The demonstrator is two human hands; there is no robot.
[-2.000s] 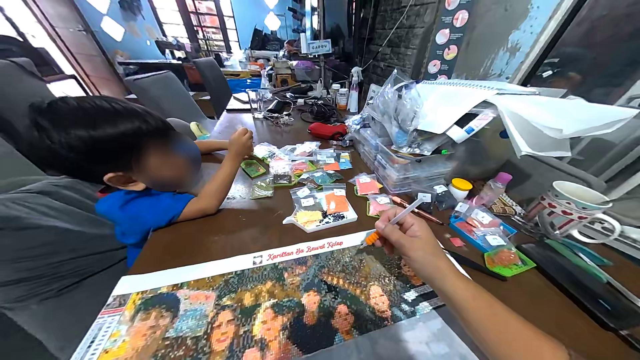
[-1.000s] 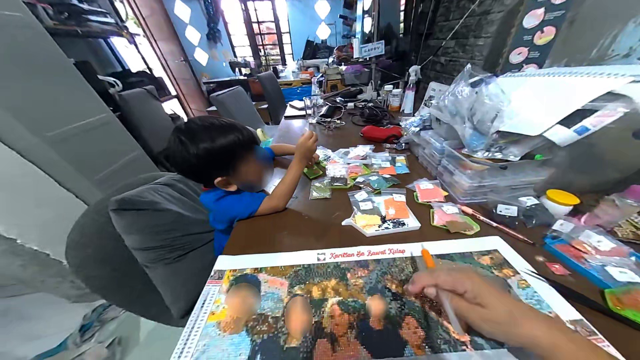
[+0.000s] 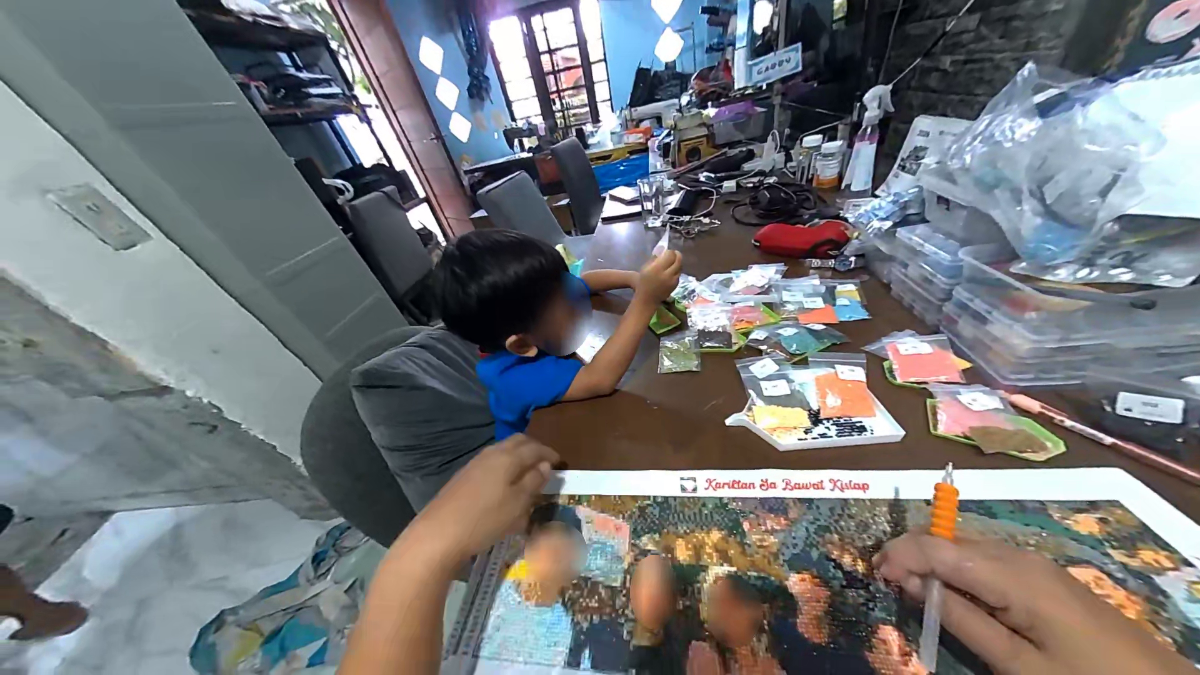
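A diamond painting canvas (image 3: 778,553) with a white border and a mosaic picture of people lies on the brown table. My right hand (image 3: 994,591) rests over its right part and holds a diamond painting pen (image 3: 942,520), which has an orange grip, a clear barrel and its metal tip pointing up. My left hand (image 3: 502,483) is at the canvas's upper left corner, fingers bent down; whether they pinch the edge is unclear. Just beyond the canvas, a white tray (image 3: 877,428) holds dark beads and small bags of yellow and orange beads. Green trays (image 3: 1041,445) with bead bags stand to its right.
A person in a blue shirt (image 3: 530,384) leans on the table at the left, one hand raised near more bead bags (image 3: 680,353). Clear plastic boxes (image 3: 1050,328) are stacked at the right. A red pouch (image 3: 802,239) and a pink pen (image 3: 1106,436) lie on the table.
My left hand has come into view at the canvas's upper left corner. The pen in my right hand now stands more upright. The view has turned left.
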